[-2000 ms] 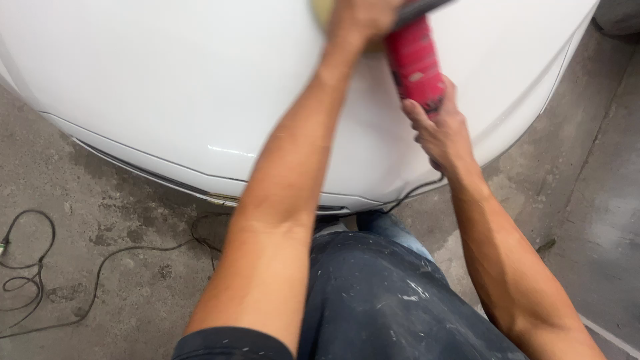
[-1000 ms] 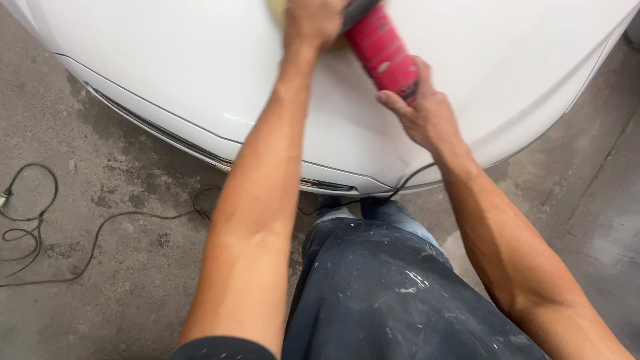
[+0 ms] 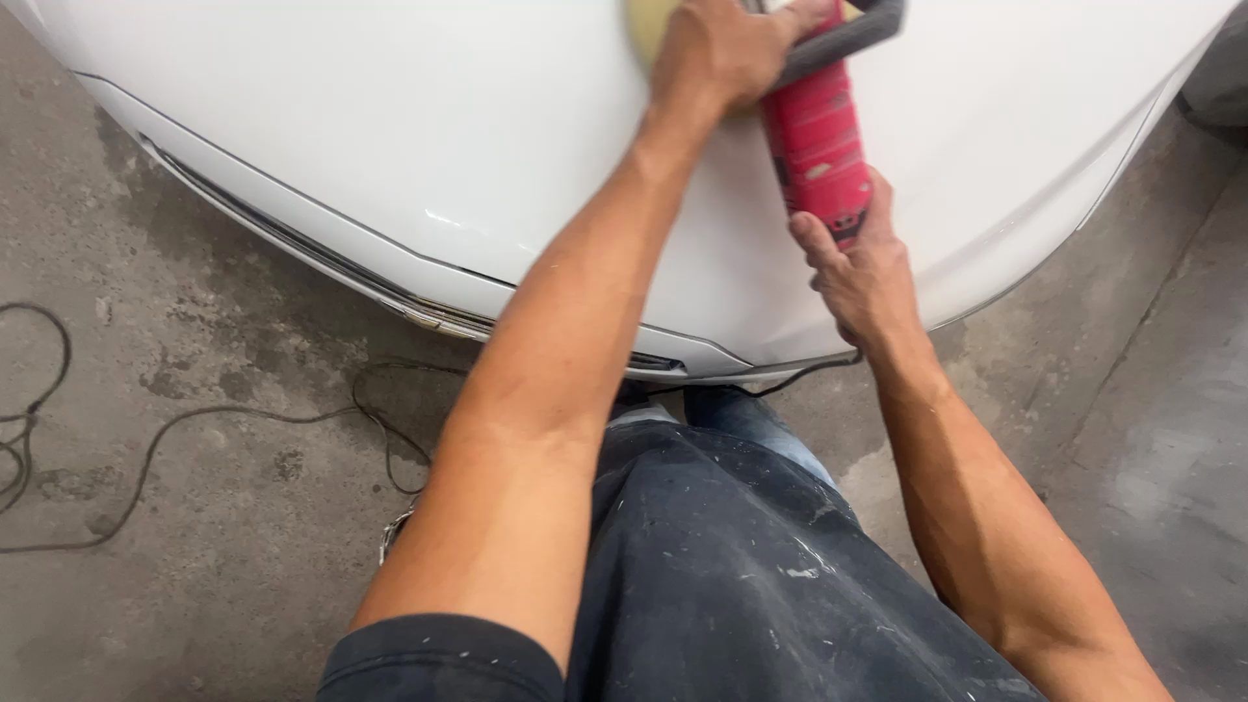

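A red corded rotary polisher (image 3: pixel 819 136) lies over the white hood of a car (image 3: pixel 390 127), near the top edge of the view. Its yellow pad (image 3: pixel 645 27), partly covered by my left hand, is against the hood. My left hand (image 3: pixel 726 49) grips the polisher's front end, beside the dark loop handle (image 3: pixel 843 41); the fingers are partly cut off by the frame. My right hand (image 3: pixel 858 263) is closed around the rear end of the red body, where the black power cord (image 3: pixel 804 372) comes out.
The cord (image 3: pixel 244 409) runs over the stained concrete floor (image 3: pixel 234 546) with loops at the far left. The car's front edge with its trim (image 3: pixel 429 314) is close to my apron-like dark clothing (image 3: pixel 721 565). A dark rounded object (image 3: pixel 1219 73) stands at the upper right.
Both hands have kept hold of the polisher while it shifted over the hood. Its red body is more upright in view than a second ago. The view has shifted somewhat.
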